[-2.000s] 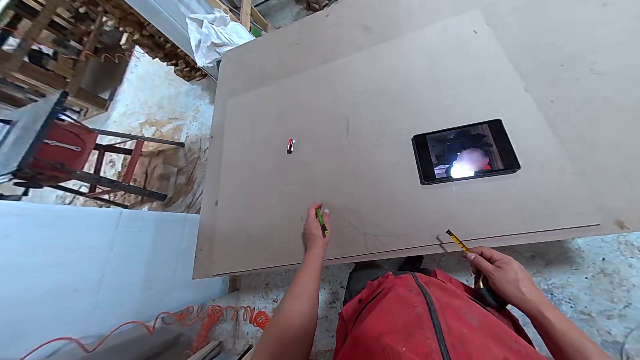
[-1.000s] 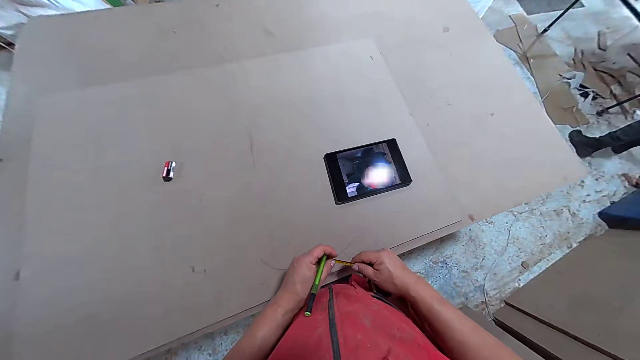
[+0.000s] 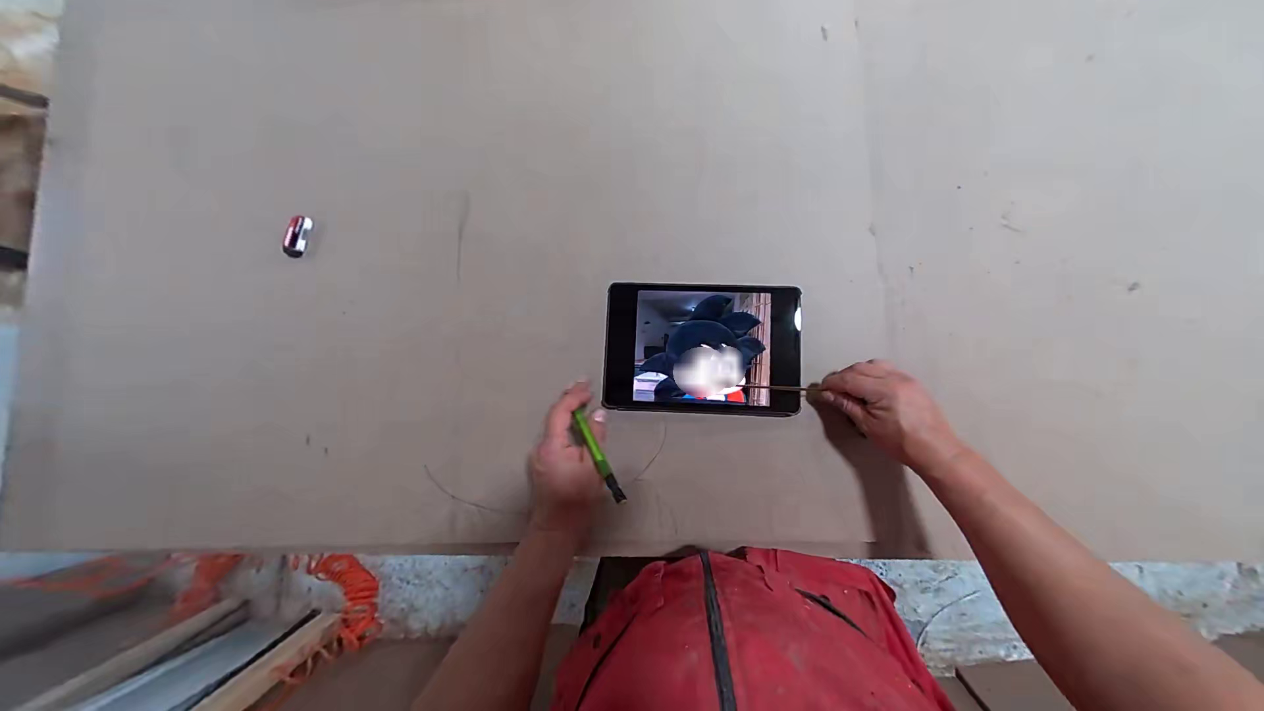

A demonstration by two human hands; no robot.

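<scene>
A black-framed tablet (image 3: pixel 620 346) lies flat on a large brown board (image 3: pixel 444 395), its screen showing a picture of a figure with dark spiky hair. My left hand (image 3: pixel 568 469) is at the tablet's lower left corner and holds a green pen or marker (image 3: pixel 594 449), its dark end pointing toward me. My right hand (image 3: pixel 879 405), just right of the tablet, pinches a thin strip (image 3: pixel 780 388), seen edge-on, that reaches over the lower part of the screen; it looks like the tape measure's blade. Its case cannot be made out.
A small red and silver cylindrical object (image 3: pixel 297 237) lies on the board at the left. Faint pencil-like curves mark the board near my left hand. Below the board's near edge, an orange coiled hose (image 3: pixel 346 592) and wooden pieces (image 3: pixel 267 667) show at the lower left.
My hands, together at the board's near edge one second ago, are now apart at the tablet's two sides. The thin strip now extends over the screen. The view has turned and moved closer.
</scene>
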